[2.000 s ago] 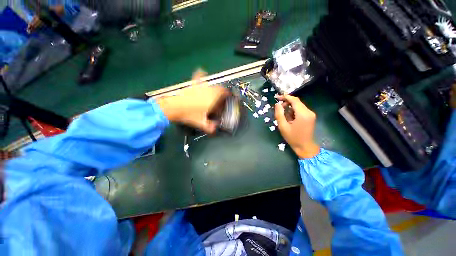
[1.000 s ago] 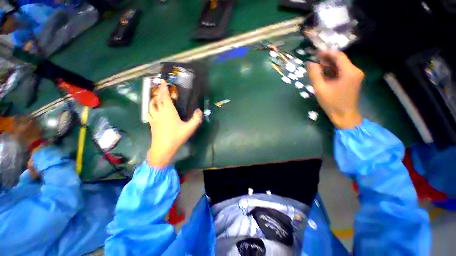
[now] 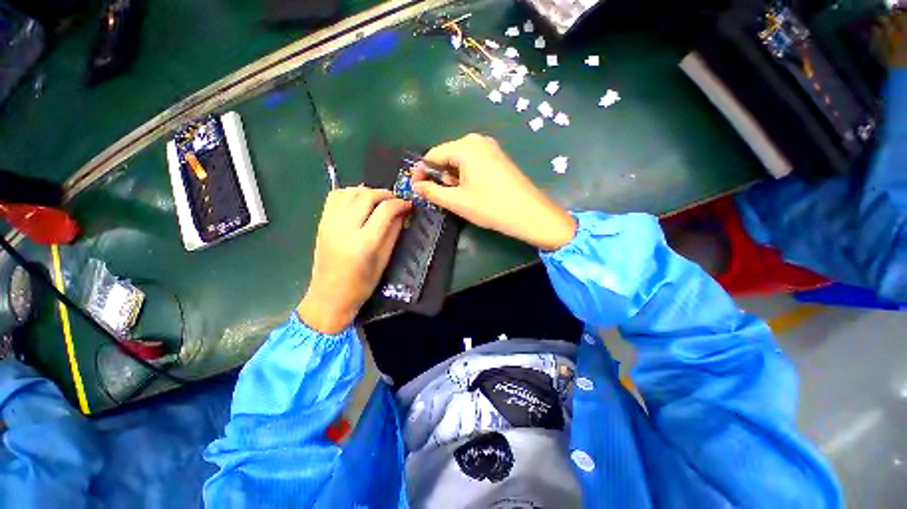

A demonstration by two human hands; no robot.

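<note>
An opened phone mid-frame point(image 3: 416, 253) lies on a black foam pad point(image 3: 442, 270) at the bench's front edge. My left hand point(image 3: 355, 242) is at its upper left, fingertips bent onto the circuit board end. My right hand point(image 3: 484, 186) is at the board's upper right. Its thumb and fingers are pinched around a thin dark tool that looks like tweezers point(image 3: 435, 173), over the blue circuit board point(image 3: 404, 185). My fingers hide part of the board. Whether my left fingers pinch a small part cannot be told.
Another opened phone point(image 3: 212, 193) lies on a white pad point(image 3: 244, 171) at left. Small white pieces point(image 3: 560, 164) and thin gold parts point(image 3: 473, 76) lie beyond my right hand. Stacked black trays point(image 3: 786, 99) stand at right. A pale rail point(image 3: 239, 82) crosses behind. A person's blue sleeve point(image 3: 823, 234) is at right.
My left hand has left the phone on the white pad. My right hand has come back from the parts box. Both hands are now together at a phone on a black pad.
</note>
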